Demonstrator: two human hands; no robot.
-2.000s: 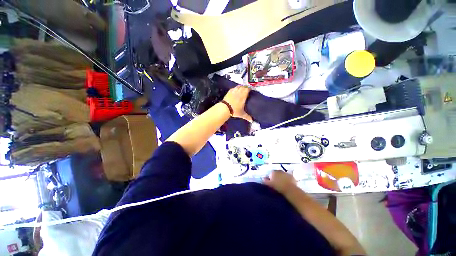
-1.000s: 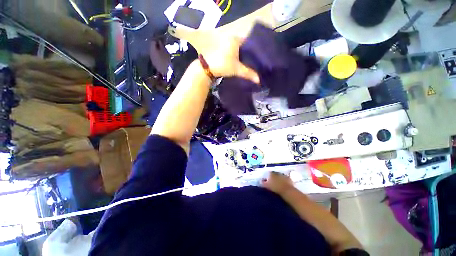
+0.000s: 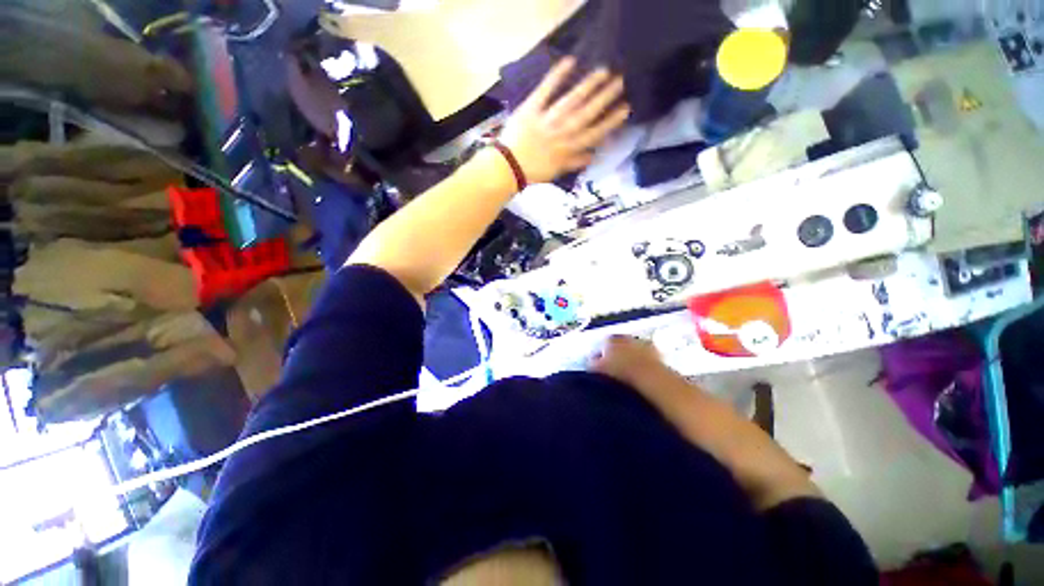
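Dark cloth pieces lie at the top centre, behind the white sewing machine head. My left hand, with a dark red band at the wrist, is open with its fingers spread beside the near left edge of the cloth. My right hand is low in front of the machine head, near its left end. It is small and blurred, and I cannot tell whether it holds something. A dark blue flat piece lies left of the machine head.
A yellow-topped thread cone stands behind the machine. A red-orange item lies on the machine's near side. Brown cloth stacks and a red basket are at the left. A white cord crosses my left arm's side.
My left hand lifted the dark cloth from behind the machine and moved it away; it now lies farther back, with the hand open beside it. My right hand stays by the machine. The view has shifted.
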